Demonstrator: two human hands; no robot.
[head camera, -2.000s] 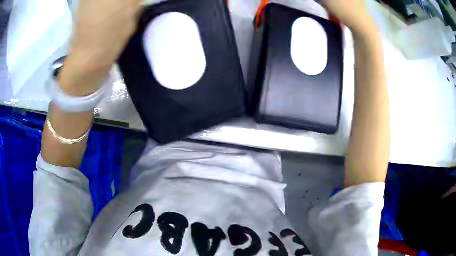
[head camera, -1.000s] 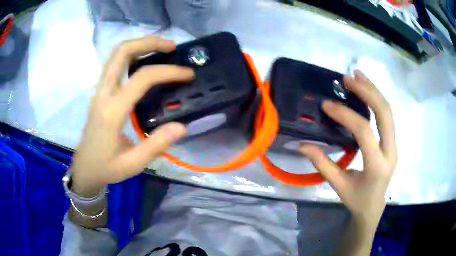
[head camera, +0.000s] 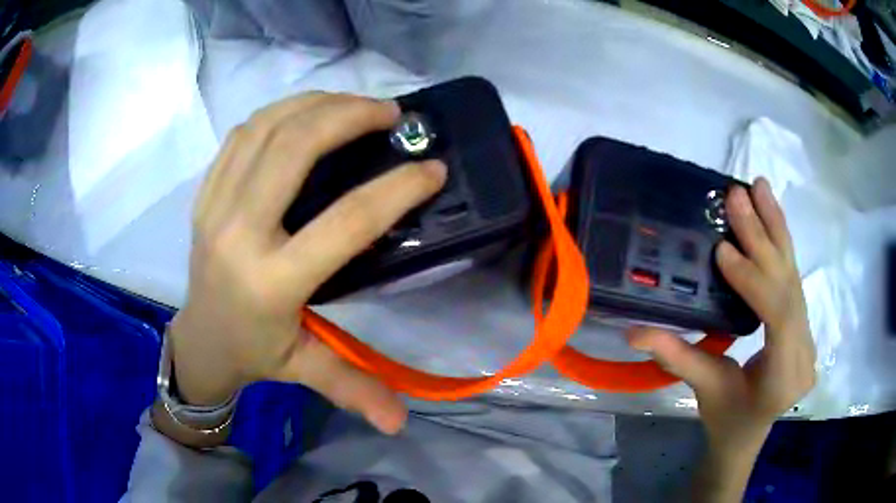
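Two black power banks lie side by side with their port panels facing up. My left hand (head camera: 285, 226) lies over the left power bank (head camera: 481, 157), its fingers on the top near a shiny round part and its thumb off the near side. My right hand (head camera: 752, 314) grips the right end of the right power bank (head camera: 629, 206), fingers on top and thumb at the near edge. The right unit shows small ports, one red. Orange straps (head camera: 565, 285) loop toward me from both units and overlap between them. The units' undersides are hidden.
The white bench (head camera: 629, 59) curves around. Translucent sleeves (head camera: 133, 108) lie at the left, with an orange strap at the far left edge. Crumpled white material (head camera: 771, 152) lies behind my right hand. Blue crates (head camera: 88, 393) stand below left. A dark rail (head camera: 766, 59) runs behind.
Both units were first seen with white ovals up, then port panels up. Since the last frame they shifted slightly right, and my left thumb moved off the left unit's near face.
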